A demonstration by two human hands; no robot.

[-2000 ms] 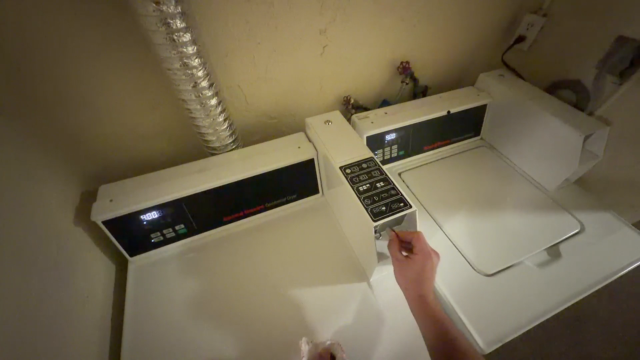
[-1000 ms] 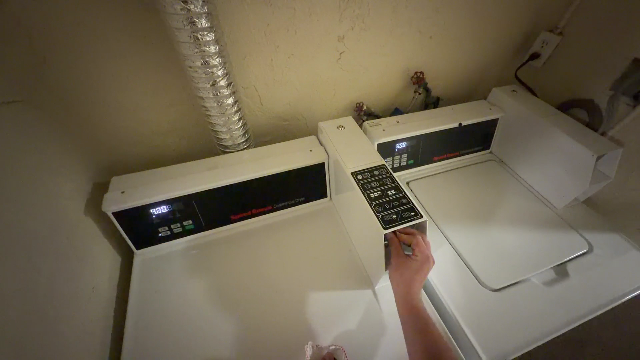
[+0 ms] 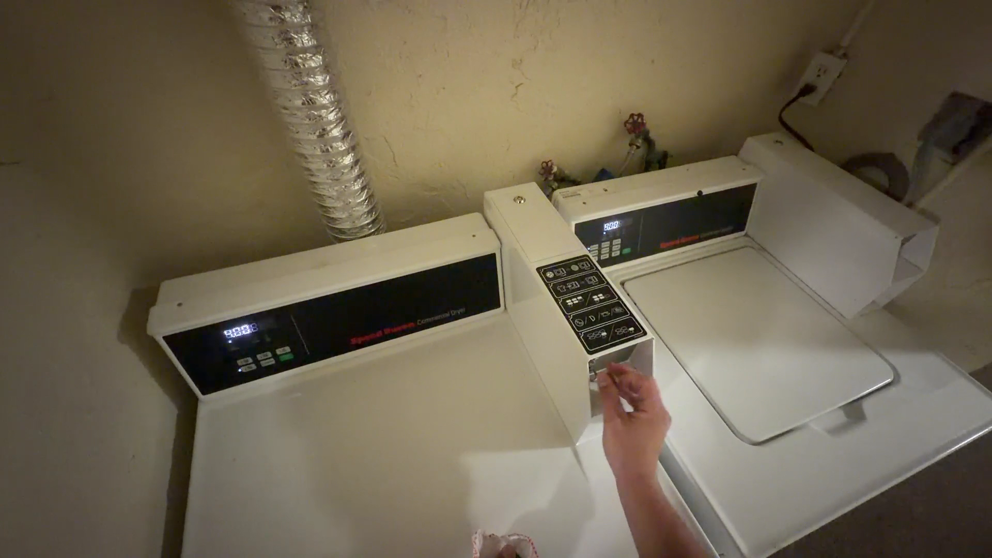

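My right hand (image 3: 635, 422) is at the front of the white coin box (image 3: 542, 325) between the two machines. Its thumb and fingertips are pinched at the metal coin slot (image 3: 595, 370), on what looks like a small coin, mostly hidden by the fingers. A black panel with pictograms (image 3: 593, 304) covers the top front of the box. At the bottom edge, part of my left hand (image 3: 508, 552) shows at the mouth of a clear plastic bag (image 3: 528, 545) with red marks. The rest of that hand is out of view, so its grip is unclear.
A white Speed Queen dryer (image 3: 349, 449) with a lit display stands left, a top-load washer with its lid (image 3: 759, 341) down at right. Behind are a foil duct (image 3: 314, 116), red-handled valves (image 3: 635, 124) and a wall outlet (image 3: 821, 76). Another coin box (image 3: 829, 225) stands far right.
My right hand stays at the coin slot; its fingertips look drawn back a little from where they were a second ago.
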